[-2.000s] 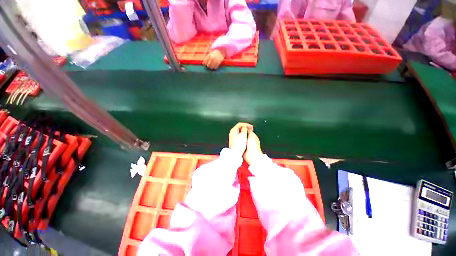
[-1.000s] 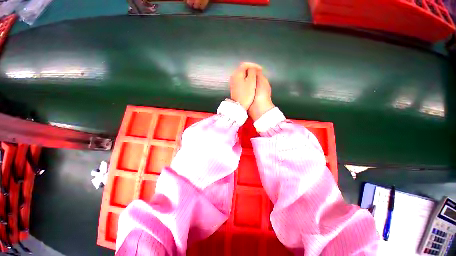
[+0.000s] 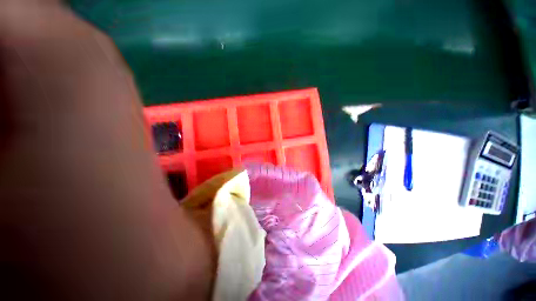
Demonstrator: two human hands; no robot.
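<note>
A large, dark, blurred shape fills the left side of the view, very close to the camera. It meets the pale cuff of a pink striped sleeve and seems to be my right hand (image 3: 111, 176); its fingers cannot be made out. My left hand cannot be made out. The red compartment tray (image 3: 233, 130) lies behind the hand and sleeve, its left part hidden. A small black unit (image 3: 167, 137) sits in one pocket, and another dark item (image 3: 177, 183) shows partly in the pocket below. The other visible pockets hold nothing.
A clipboard with paper (image 3: 435, 206) and a blue pen (image 3: 408, 161) lies right of the tray, with a calculator (image 3: 489, 173) beside it. A pale scrap (image 3: 359, 110) lies near the belt edge. The green belt (image 3: 294, 53) runs behind. A pink sleeve (image 3: 520, 240) shows far right.
My hands were clasped over the belt edge; now they are apart, and one hand is raised close to the camera. The view has shifted right, and dark items in the tray now show.
</note>
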